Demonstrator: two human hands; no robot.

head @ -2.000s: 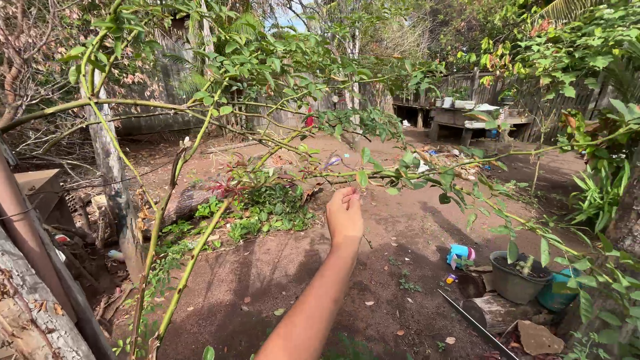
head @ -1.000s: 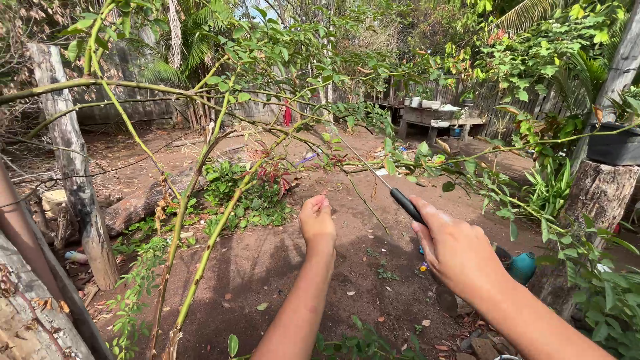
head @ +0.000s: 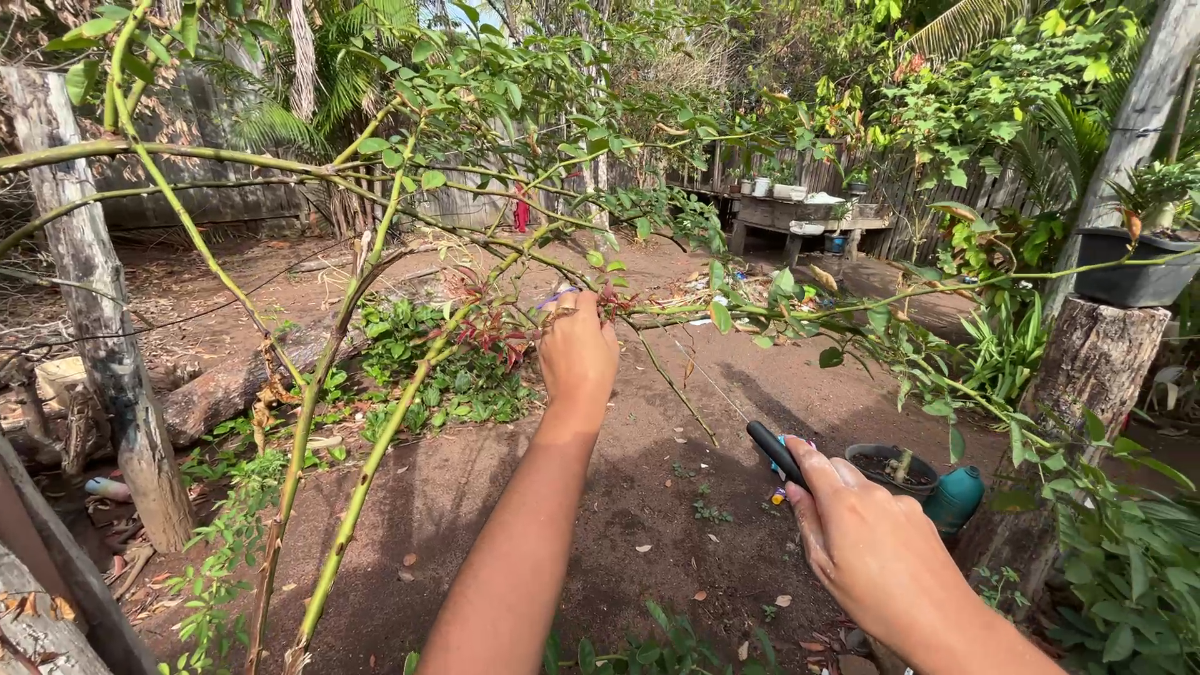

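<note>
A thorny rose bush with green stems (head: 375, 441) and reddish young leaves (head: 487, 323) spreads across the view. Near its centre, my left hand (head: 578, 352) is raised at a branch, fingers closed on what looks like a stem; the fingertips are partly hidden by leaves. My right hand (head: 867, 525) grips the black handle of a knife (head: 776, 450), its thin blade pointing up and left toward the branch. Between the hands a thin bare twig (head: 670, 380) hangs down from the branch. A long leafy branch (head: 844, 307) runs on to the right.
Weathered wooden posts (head: 94, 309) stand at left. At right, a stump (head: 1097, 384) carries a black planter (head: 1130, 267). A plant pot (head: 891, 469) and a teal container (head: 954, 500) sit on the ground beside it. Farther back are a wooden bench (head: 811, 214) and a fence.
My right hand with the knife, absent two seconds ago, came into view and has since moved lower, drawing the blade away from the branch. My left hand has risen to the branch.
</note>
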